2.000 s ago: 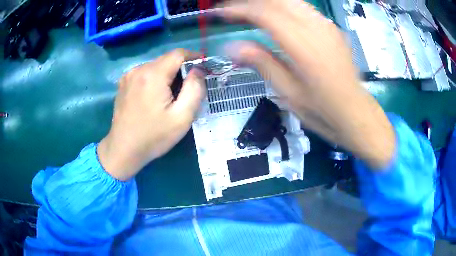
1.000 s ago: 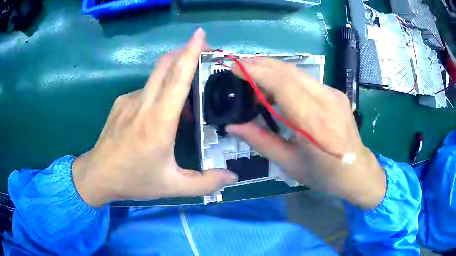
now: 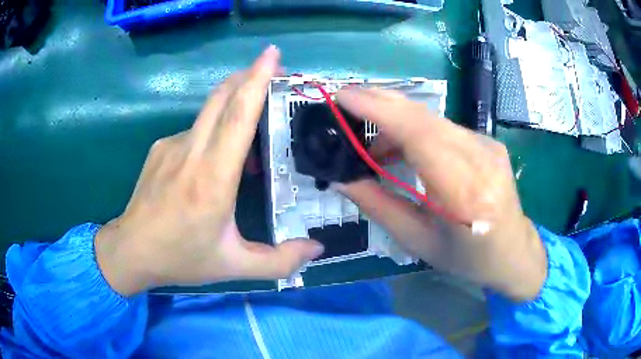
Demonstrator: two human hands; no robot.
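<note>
The white housing half [image 3: 281, 203] lies open on the green mat in front of me. The black fan or speaker unit [image 3: 327, 140] sits in its upper left part, over the slotted grille. My left hand [image 3: 190, 189] grips the housing's left side, thumb over its lower edge. My right hand [image 3: 443, 189] holds the black unit at its right side between thumb and fingers; it is slightly blurred. The red lead wire [image 3: 357, 144] runs from the housing's top edge over the unit and my right hand, ending in a small white plug [image 3: 481, 226].
An electric screwdriver [image 3: 481, 84] lies right of the housing. Stacked white housings [image 3: 538, 84] with red wires lie at the upper right. The blue bin [image 3: 169, 12] and a grey bin [image 3: 337, 8] are at the far edge. A small dark and red tool [image 3: 579, 209] lies at the right.
Two seconds ago the black unit lay lower right in the housing and my hands were at the top edge. Now my right hand holds the unit upper left, with the red wire draped over that hand.
</note>
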